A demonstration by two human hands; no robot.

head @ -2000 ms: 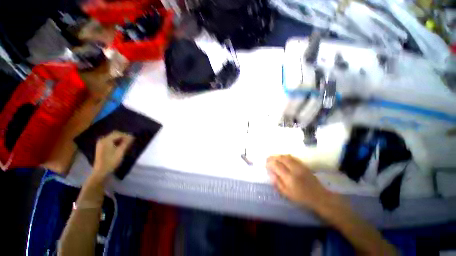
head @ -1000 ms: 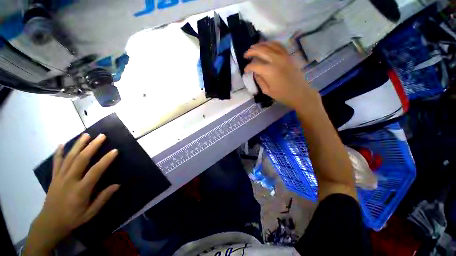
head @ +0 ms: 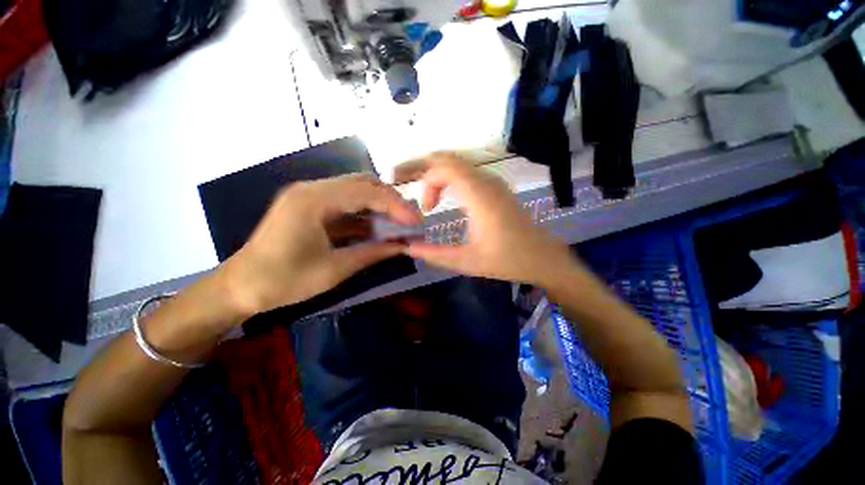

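My left hand [head: 318, 237] and my right hand [head: 484, 223] are close together over the table's front edge. Between their fingers they hold a small pale grey strip [head: 396, 230], partly hidden and blurred. A flat black panel [head: 270, 189] lies under my left hand, its front part over the table edge. The presser foot and needle area [head: 365, 90] is just behind the panel. A strip pile of black ribbons [head: 607, 109] lies to the right of the needle on the machine bed.
Waiting black panels [head: 47, 251] lie at the far left, over the table edge. A black bundle [head: 133, 38] is at the upper left. A grey block or pad [head: 749, 116] sits at the right. A blue basket [head: 664, 303] with fabric stands below right. The ruler edge [head: 560, 210] runs along the front.
My right hand has moved left from the strip pile with a pale strip. My left hand has lifted off the panel and meets it. The view has swung left.
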